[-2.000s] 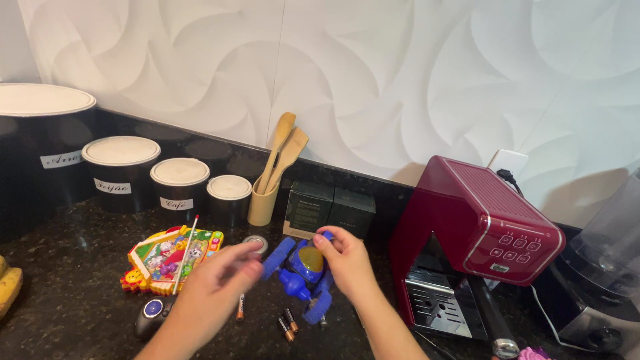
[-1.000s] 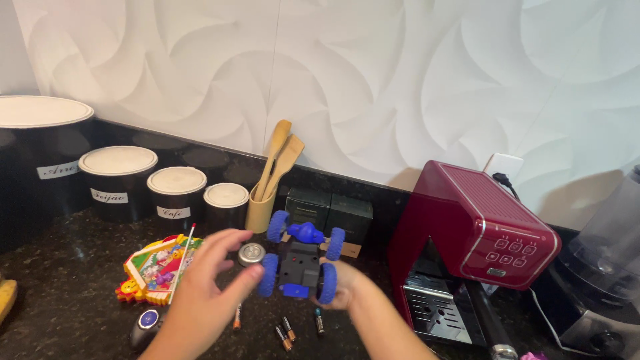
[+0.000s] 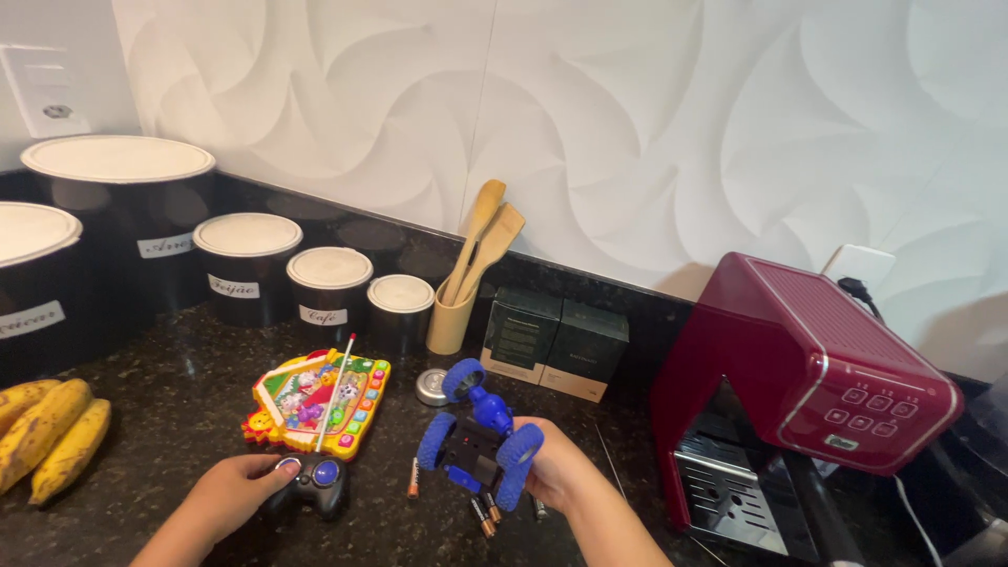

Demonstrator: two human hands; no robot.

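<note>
My right hand [image 3: 551,465] grips a blue and black toy car [image 3: 472,449], its underside and blue wheels turned toward me, above the dark stone counter. On the left, my left hand [image 3: 236,496] has its thumb on a blue stick of a black remote controller [image 3: 311,484], whose thin antenna with a red tip reaches up over a colourful toy activity board [image 3: 323,402]. Loose batteries [image 3: 413,478] lie on the counter, some partly behind the car. A round silver-coloured object [image 3: 432,387] rests just behind the car.
Black canisters [image 3: 248,272] with white lids line the back left, near bananas [image 3: 59,441]. A holder [image 3: 450,323] with wooden utensils and dark boxes [image 3: 524,335] stand at the wall. A red espresso machine [image 3: 827,370] is on the right, beside a partly visible appliance [image 3: 972,457].
My left hand has moved away from the toy car, left and down to the controller. The car stays in my right hand and is tilted differently. The view has shifted to the left.
</note>
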